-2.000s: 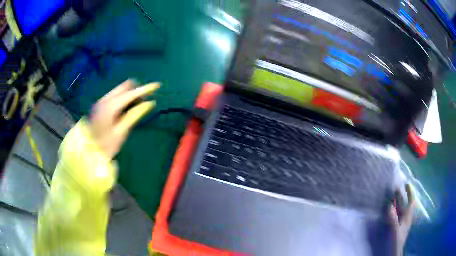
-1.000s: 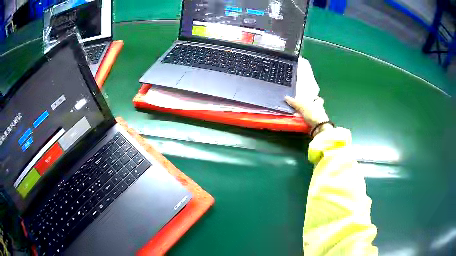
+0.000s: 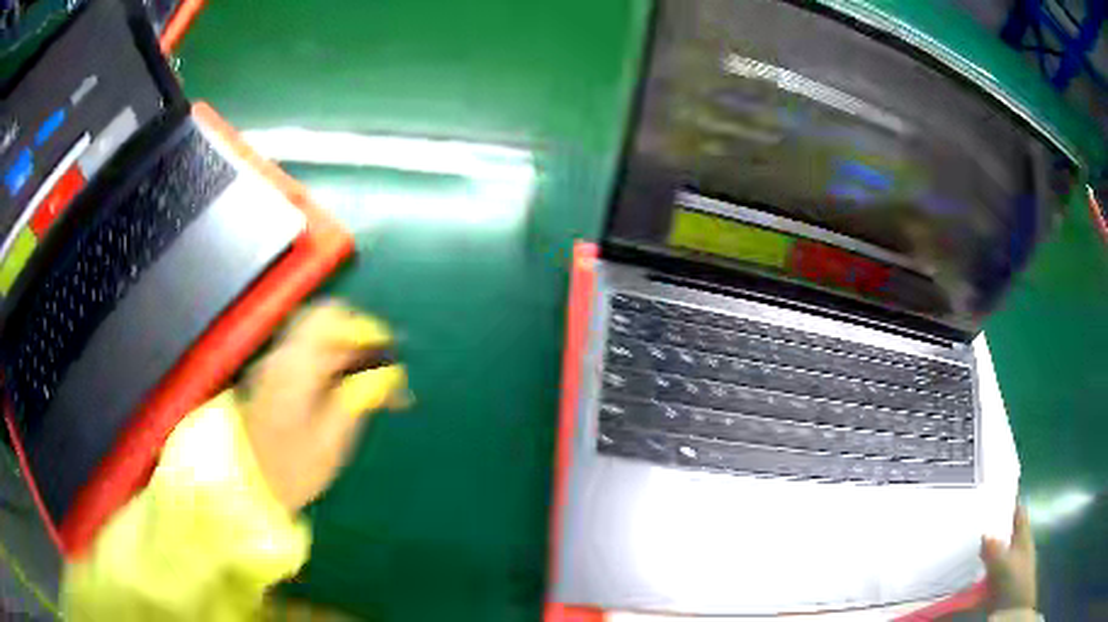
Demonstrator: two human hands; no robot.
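Note:
An open grey laptop (image 3: 778, 529) with black keys lies on an orange-red foam pad (image 3: 567, 450) at the right. Its dark test screen (image 3: 790, 146) shows green and red buttons. My right hand (image 3: 1011, 569), small and cut off by the lower edge, grips the pad's right front corner beside the laptop; its fingers are partly hidden. My left hand (image 3: 316, 395) is blurred, left of this laptop, over the green surface. Its yellow-covered fingertips are apart, with nothing visible between them.
A second open laptop (image 3: 134, 304) lies tilted on an orange-red pad (image 3: 328, 237) at the left, close to my left hand and sleeve. A white sheet edge (image 3: 996, 419) shows at the right laptop's side. The green surface (image 3: 486, 304) lies between the laptops.
The laptop and pad at my right hand have moved from the far side to near the front right. My left hand has come into view at the lower left. The view has shifted.

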